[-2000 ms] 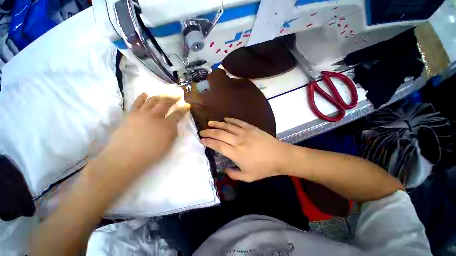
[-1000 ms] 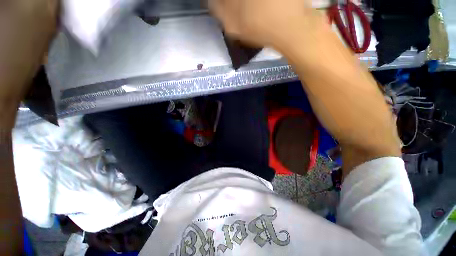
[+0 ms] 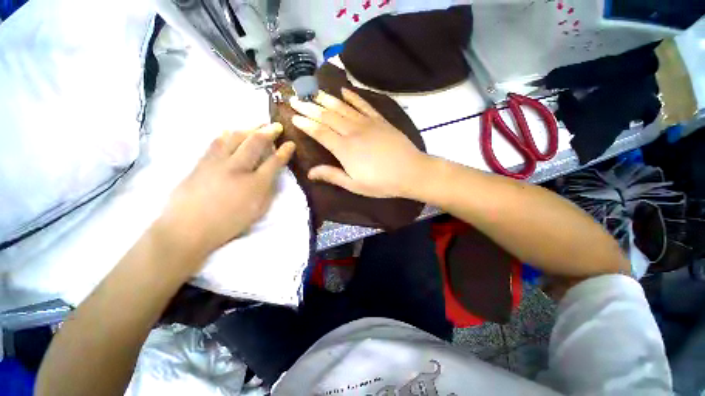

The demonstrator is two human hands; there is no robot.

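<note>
A large white padded garment panel lies on the machine bed and hangs over the front edge at the left. A brown pocket piece lies along its right edge, under the presser foot of the sewing machine. My left hand rests on the panel's right part, thumb and fingertips together at the seam just below the foot; whether they pinch cloth is hidden. My right hand lies flat on the brown piece, fingers spread, fingertips right of the foot.
A spare brown piece and red-handled scissors lie right of the needle. Black fabric and a tan piece lie at the right table end. Below are a fanned bundle and a brown piece on a red stool.
One second ago the hands were blurred at the top of the view, over the table front. Now both are at the needle, with the white panel and brown piece flat under the machine head.
</note>
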